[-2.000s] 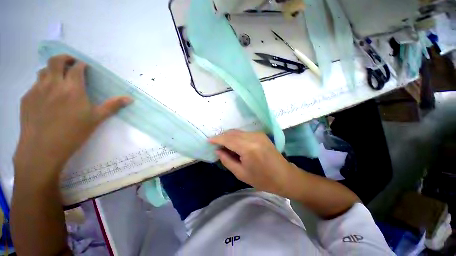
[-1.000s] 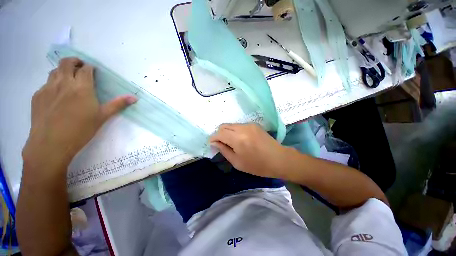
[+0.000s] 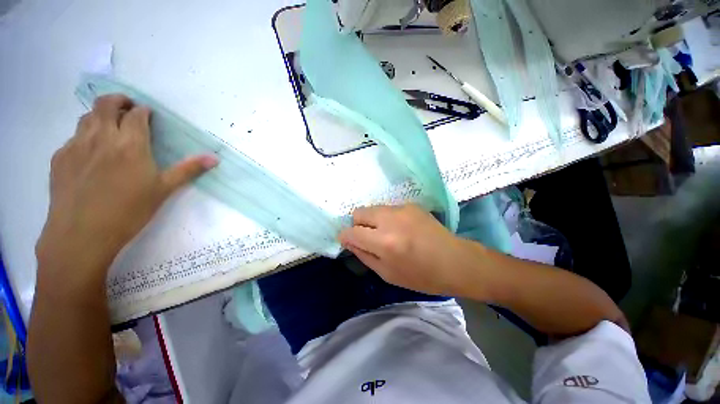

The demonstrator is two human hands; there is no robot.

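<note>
A pale mint cloth strip (image 3: 245, 183) lies diagonally on the white table, from the upper left to the front edge. My left hand (image 3: 114, 173) lies flat on its upper part, thumb spread along it, pressing it down. My right hand (image 3: 399, 243) pinches its lower end at the table edge. A curved mint-green piece (image 3: 359, 87) lies across the machine bed and hangs over the front edge beside my right hand.
Black snips (image 3: 446, 103) and a white-handled pointed tool (image 3: 480, 97) lie on the machine bed (image 3: 341, 140). Narrow mint strips (image 3: 499, 67) hang to their right. Dark-handled scissors (image 3: 598, 124) lie at the right. A printed ruler scale (image 3: 197, 259) runs along the front edge.
Both hands have shifted slightly right in the picture along with the strip since the first frame. My right hand's fingers have adjusted their pinch on the strip's lower end.
</note>
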